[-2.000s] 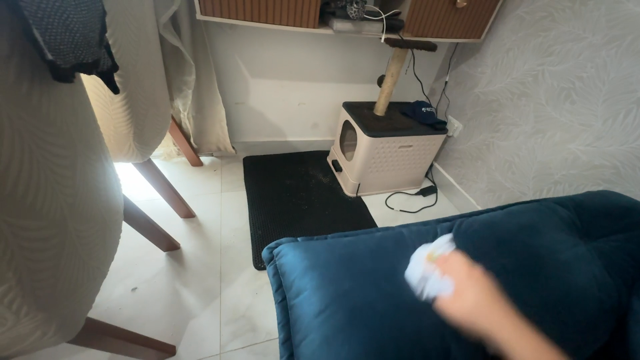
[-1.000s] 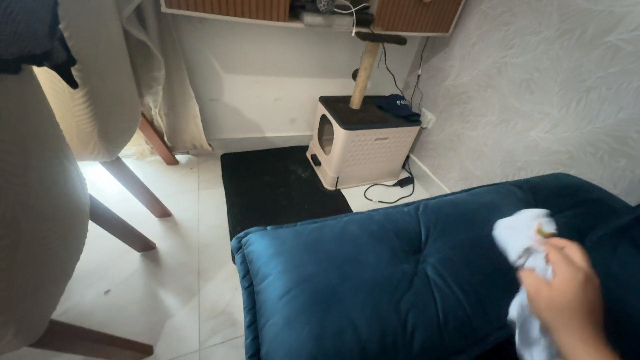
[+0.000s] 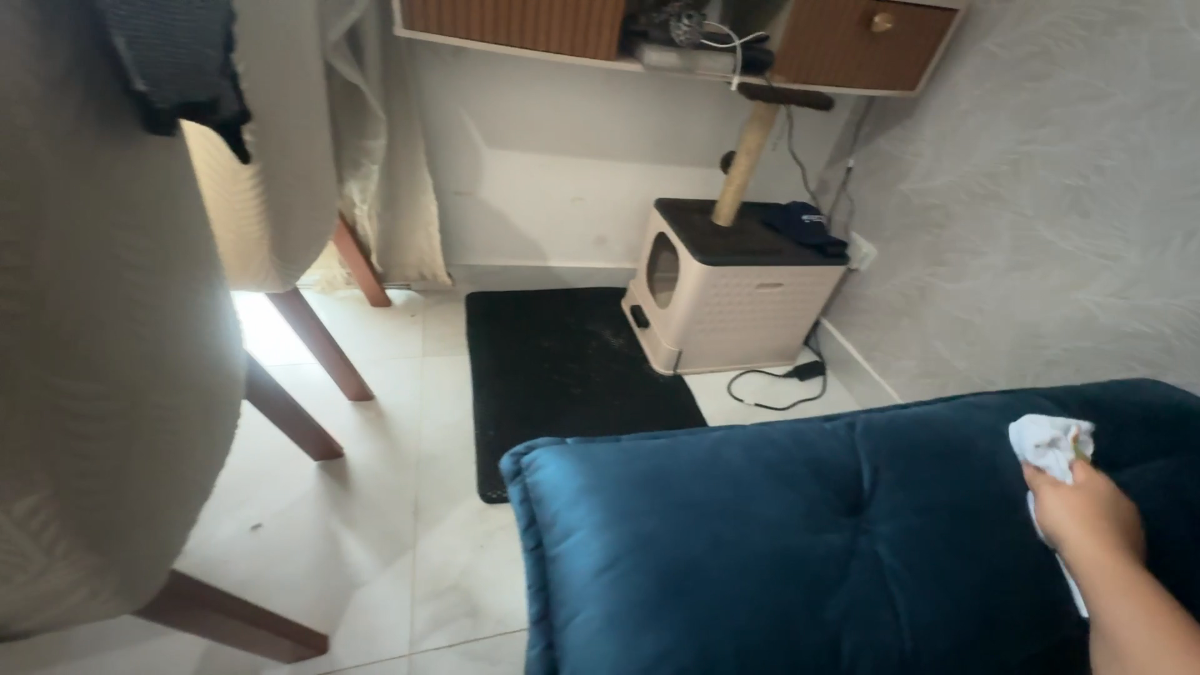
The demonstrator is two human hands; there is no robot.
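My right hand [image 3: 1087, 516] reaches in from the lower right and is closed on a white cloth [image 3: 1050, 445] that bears a small yellow-green patch. The bunched upper part of the cloth lies over the far right part of a blue tufted cushion [image 3: 712, 544], and a strip of it hangs down beside my wrist. Whether the cloth presses on the fabric I cannot tell. My left hand is out of view.
Upholstered chairs [image 3: 103, 375] with wooden legs stand at the left. A black mat [image 3: 572, 375] lies before a beige litter box [image 3: 731, 309] with a post and a dark cap [image 3: 806, 225] on top. A black cable [image 3: 778, 403] loops on the floor. A wall cabinet [image 3: 516, 23] hangs above.
My right hand with the white cloth has moved rightward along the cushion since two seconds ago. The cloth hung down further one second ago.
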